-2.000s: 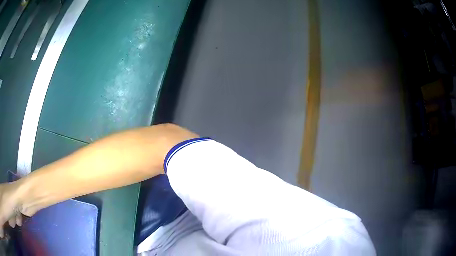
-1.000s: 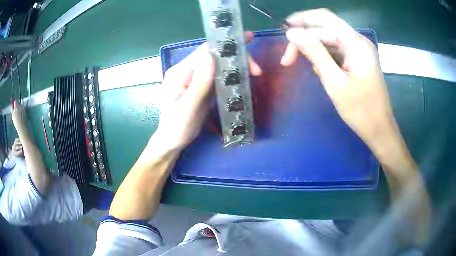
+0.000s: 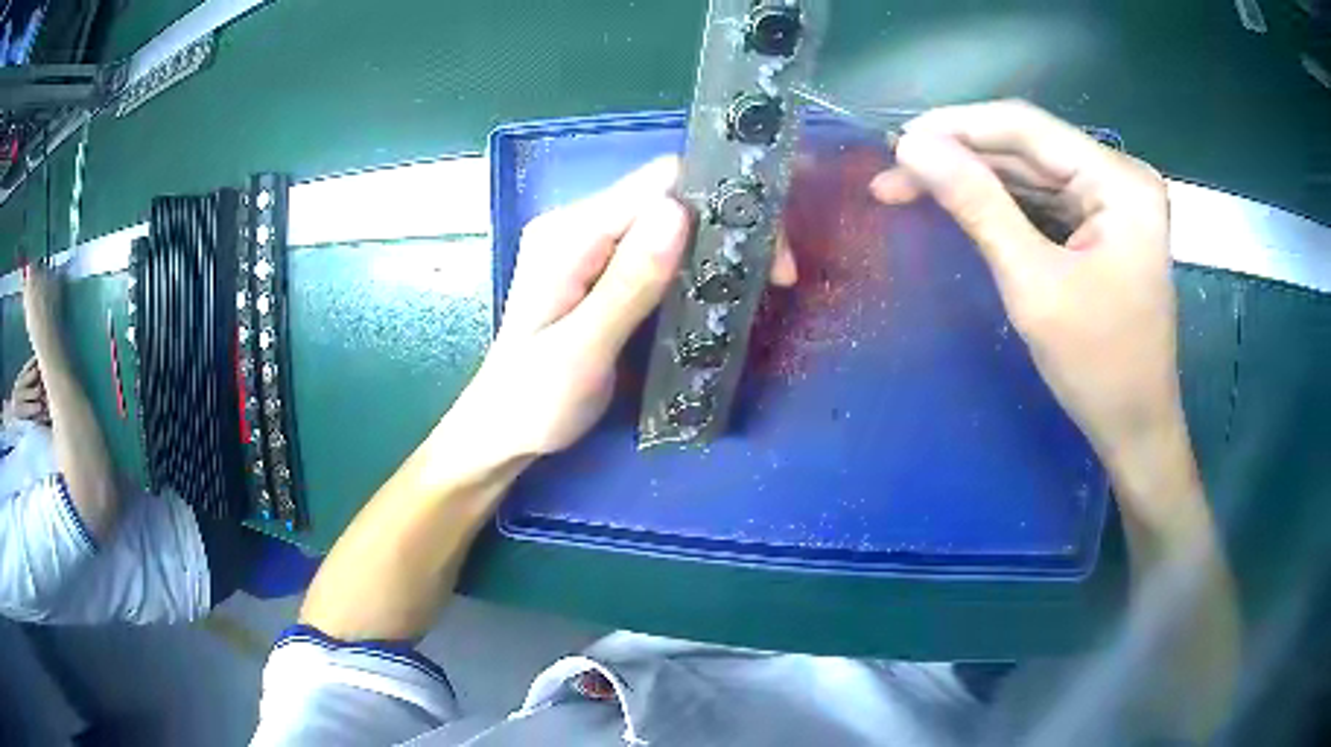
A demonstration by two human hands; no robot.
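My left hand [image 3: 591,299] grips a grey metal component bar [image 3: 733,248] by its left edge, fingertips showing behind it. Round black components [image 3: 756,118] sit in a row along the bar, which is tilted and runs out of the top of the picture. My right hand [image 3: 1044,234] holds thin tweezers [image 3: 847,108] between thumb and fingers, their tips close to the bar's right edge near the second component. Whether the tips touch the bar cannot be told. The bar is above a shallow blue tray [image 3: 934,482] with reddish scraps [image 3: 847,263] spread in it.
Stacked black fixture bars [image 3: 190,358] stand at left on the green bench [image 3: 380,350], one row showing silver round parts [image 3: 267,350]. A pale rail [image 3: 387,202] crosses behind the tray. Another person's arm [image 3: 73,394] and pale sleeve are at the far left.
The bar now tilts with its top to the right and shows another component. The tweezers have come down beside its right edge. My right hand has moved slightly right and down.
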